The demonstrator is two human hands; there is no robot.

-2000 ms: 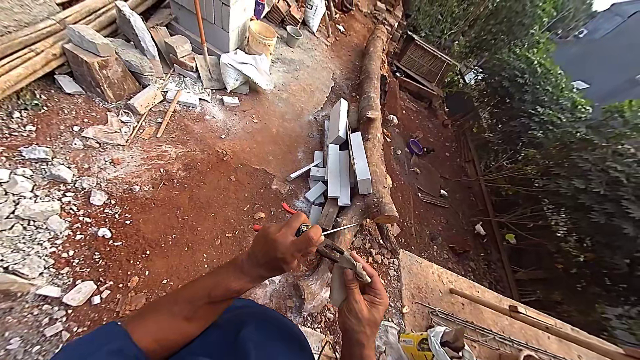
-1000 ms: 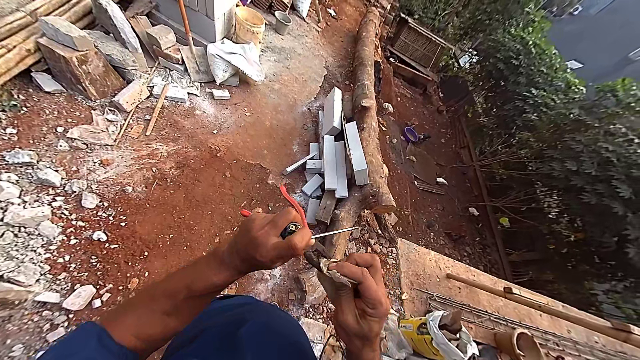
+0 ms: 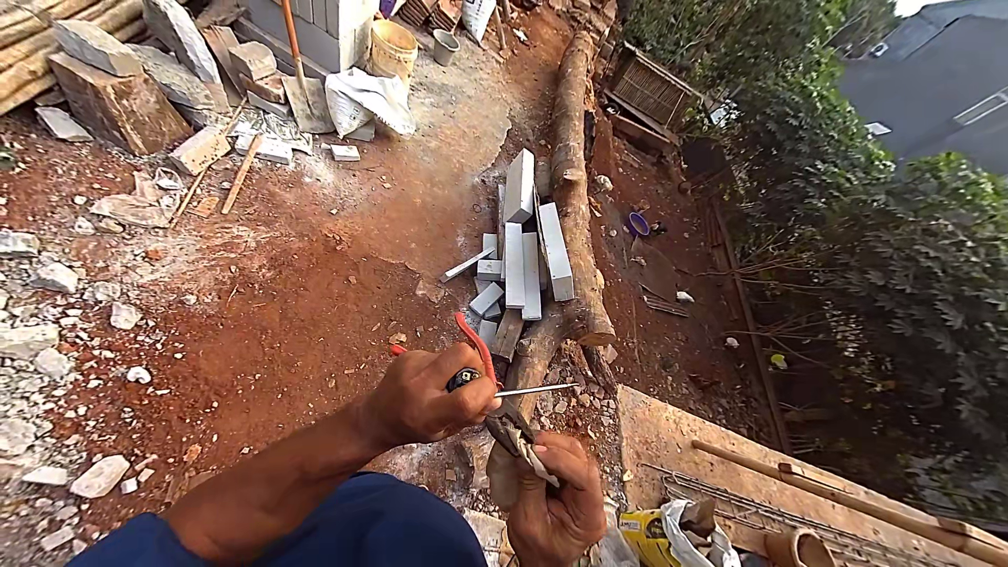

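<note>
My left hand point(image 3: 429, 394) is closed around red-handled pliers point(image 3: 478, 344) and a tool with a thin metal shaft point(image 3: 539, 390). That shaft points right, and a small dark round part point(image 3: 463, 379) shows by the fingers. The pliers' dark jaws point(image 3: 504, 429) reach down to a pale, crumpled piece point(image 3: 535, 457) in my right hand point(image 3: 555, 504). Fingers hide much of this piece, and its material cannot be told. Both hands are close together above my knee in dark blue cloth point(image 3: 386, 520).
Pale grey blocks point(image 3: 514, 264) lie beside a long log point(image 3: 573, 142). Rubble point(image 3: 47, 342) covers the left ground. A shovel point(image 3: 309, 102), a white sack point(image 3: 370, 102) and a bucket point(image 3: 394, 49) stand farther off. Lower right, a bamboo pole point(image 3: 835, 488) lies by steel rods point(image 3: 740, 504).
Two seconds ago the red handles were mostly hidden; one now stands up clear above my left hand. Both hands have stayed together at the pale piece.
</note>
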